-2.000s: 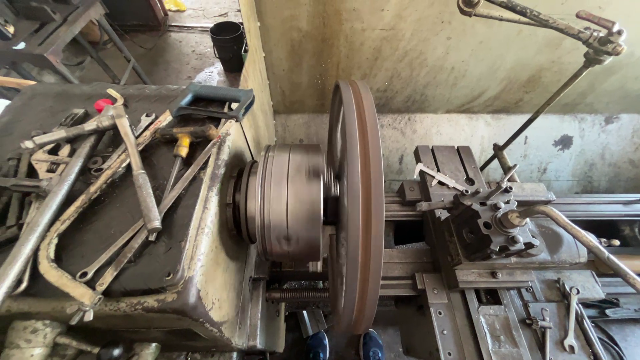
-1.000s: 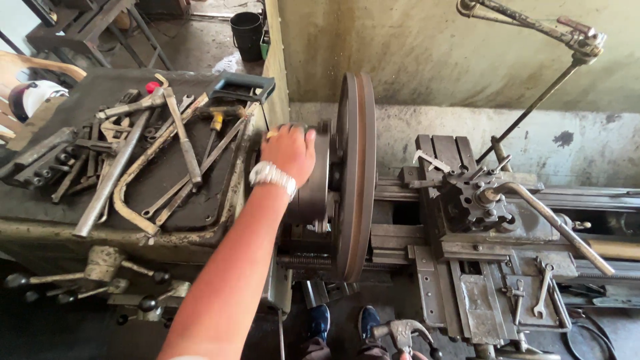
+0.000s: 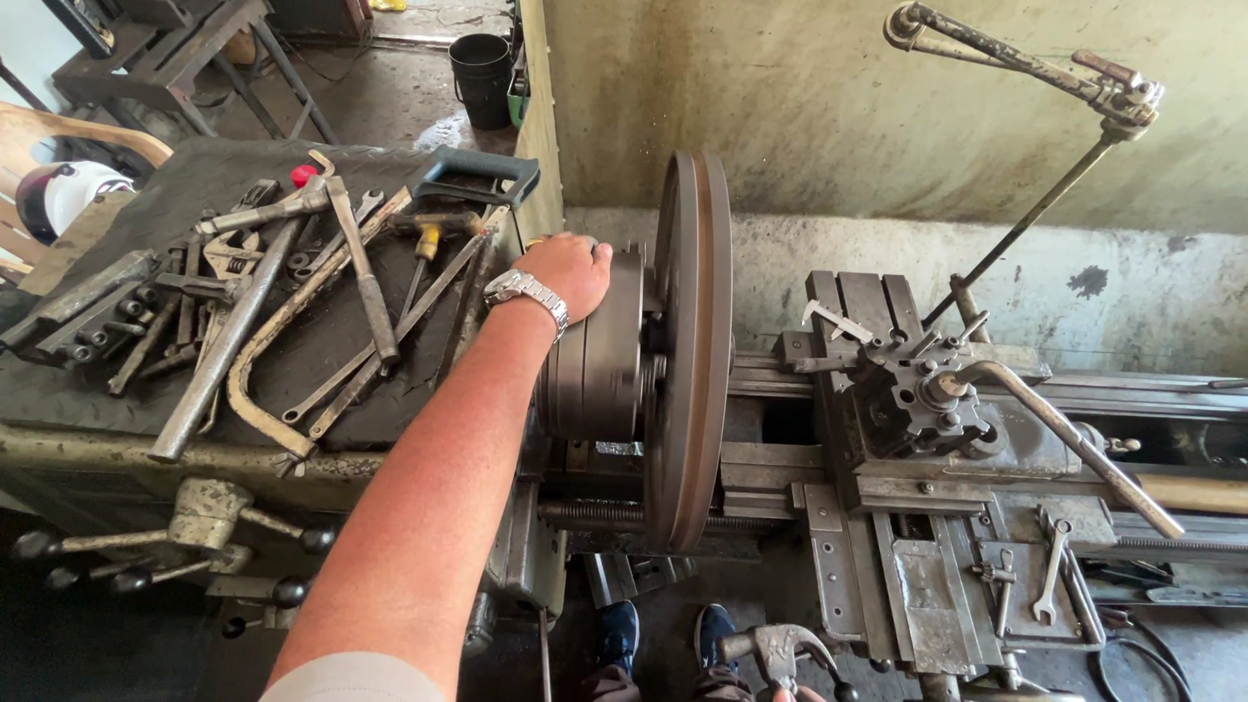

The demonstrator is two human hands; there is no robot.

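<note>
My left hand [image 3: 567, 275], with a metal wristwatch, rests on top of the lathe chuck [image 3: 597, 370], its fingers curled over the far side. A large grooved pulley wheel [image 3: 704, 351] stands upright at the chuck's right face. At the bottom edge, my right hand [image 3: 798, 694] shows only as fingertips around a claw hammer [image 3: 778, 651], whose head points up. The tool post [image 3: 931, 400] with its long handle sits on the carriage to the right, and a vernier caliper [image 3: 837, 322] lies behind it.
The headstock top [image 3: 390, 429] bears a hacksaw [image 3: 478, 175], wrenches, a steel pipe [image 3: 229, 341] and other tools. Speed levers [image 3: 210, 512] project from its front. A jointed arm [image 3: 1024, 224] rises at the back right. An open-end wrench [image 3: 1051, 570] lies on the carriage tray [image 3: 1087, 585].
Two seconds ago neither hand was in view; one second ago the left hand was on the chuck and the hammer was in view. The left hand stays on the chuck.
</note>
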